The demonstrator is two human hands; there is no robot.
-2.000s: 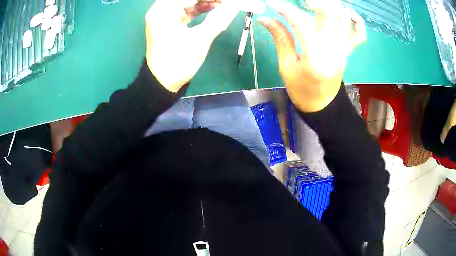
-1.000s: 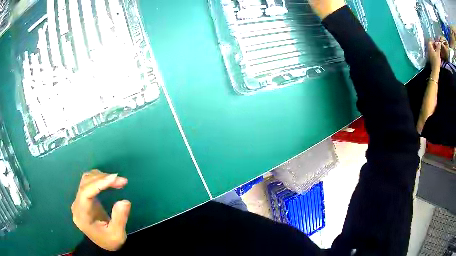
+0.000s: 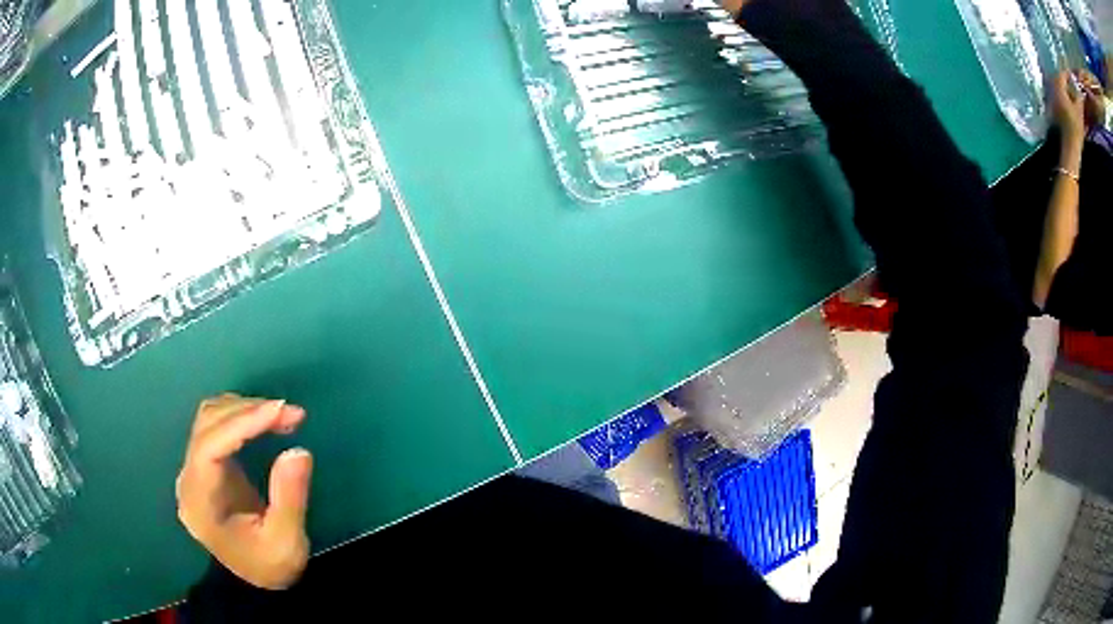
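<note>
My left hand (image 3: 248,490) is over the green table near its front edge, fingers curled with a gap between thumb and fingers, and nothing shows in it. My right arm reaches over a clear grooved tray (image 3: 635,185) at the top; only a sliver of my right hand (image 3: 732,5) shows, cut off by the frame's upper edge, so what it holds is hidden. White parts lie at the tray's top end. A clear tray heaped with white rods (image 3: 183,195) lies at the upper left.
Another clear tray (image 3: 31,451) is at the left edge. Below the table edge are greyish stacked trays (image 3: 769,384) and blue trays (image 3: 763,500). Another person's arm (image 3: 1062,232) is at the right, beside a clear tray (image 3: 1003,73). A pale line crosses the green table (image 3: 586,317).
Both hands were together earlier with a slim white and dark part below them; they then parted. Since one second ago, my right hand has moved further out of the top; my left hand is nearly unchanged.
</note>
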